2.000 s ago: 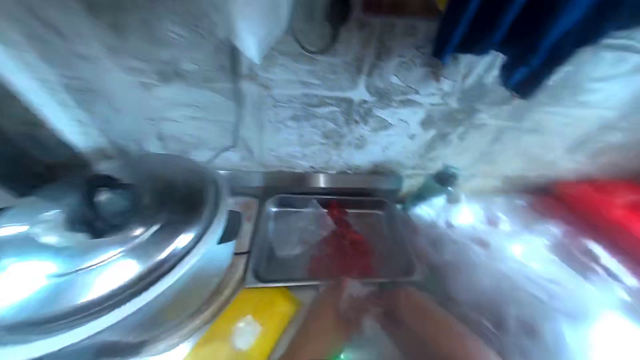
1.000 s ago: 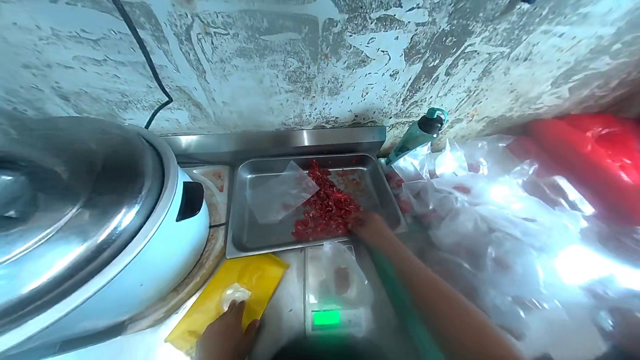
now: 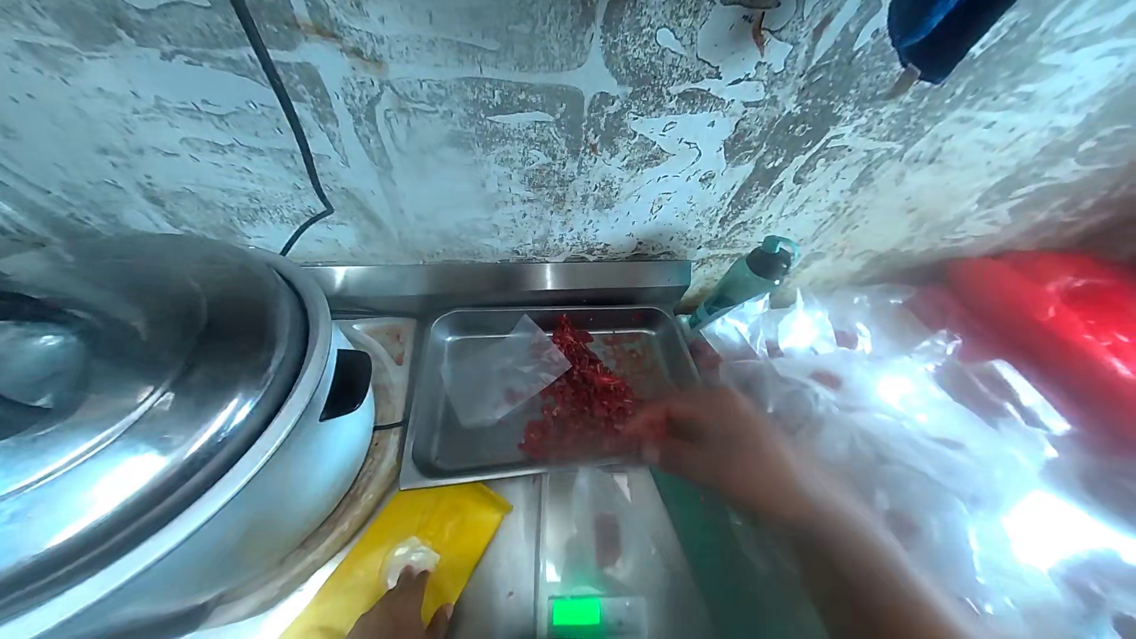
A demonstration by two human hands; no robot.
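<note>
Blurred by motion, my right hand (image 3: 701, 439) is over the right front corner of a shallow metal tray (image 3: 479, 461), its fingertips at a heap of shredded red food (image 3: 590, 390). Whether the fingers hold any of it cannot be told. A piece of clear plastic (image 3: 497, 373) lies in the tray's left half. At the lower left, my left hand (image 3: 404, 612) touches a whitish wad (image 3: 411, 561) on a yellow packet (image 3: 444, 524). Below the tray is a scale with a lit green display (image 3: 576, 611) and clear plastic on top.
A large round cooker (image 3: 266, 497) with a metal lid fills the left side. A green bottle (image 3: 741, 284) leans behind the tray's right corner. Clear plastic bags (image 3: 887, 444) and a red plastic item (image 3: 1056, 302) cover the right. A black cable (image 3: 293, 124) hangs on the wall.
Two seconds ago both hands were close together in front of the tray. Since then the left has moved to the wad on the yellow packet; the right is at the tray's corner.
</note>
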